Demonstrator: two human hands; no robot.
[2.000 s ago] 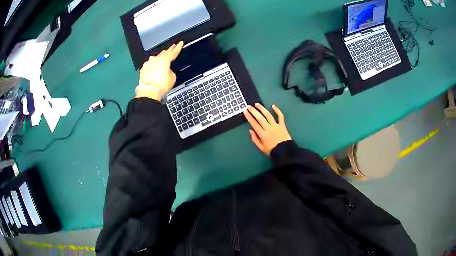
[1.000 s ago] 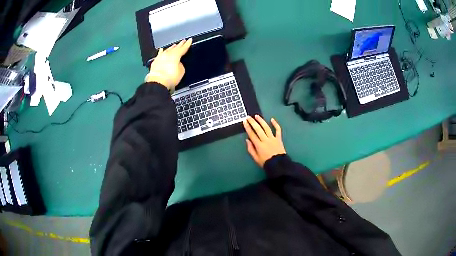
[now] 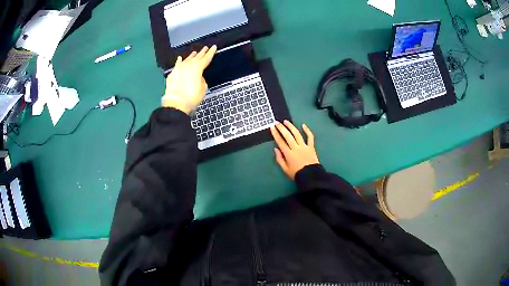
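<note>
An open mini laptop (image 3: pixel 237 109) lies on a black foam pad (image 3: pixel 277 92) in front of me, its screen (image 3: pixel 231 66) dark and tilted far back. My left hand (image 3: pixel 187 81) lies over the left part of the screen and hinge, fingers spread, hiding that side. Whether it presses on the lid I cannot tell. My right hand (image 3: pixel 294 147) rests with its fingertips at the front right corner of the keyboard deck, fingers apart, holding nothing.
A closed silver laptop (image 3: pixel 205 21) lies on a pad beyond. A head strap (image 3: pixel 351 94) and an open reference laptop (image 3: pixel 416 79) are at right. A marker pen (image 3: pixel 113 53), a cable with a small module (image 3: pixel 107 102), paper (image 3: pixel 49 89) and stacked units (image 3: pixel 19 195) are at left.
The view has shifted, so the bench things sit differently in the picture. Both hands stay at the same laptop; the left hand still covers the left of the screen. More cable shows beside the left sleeve.
</note>
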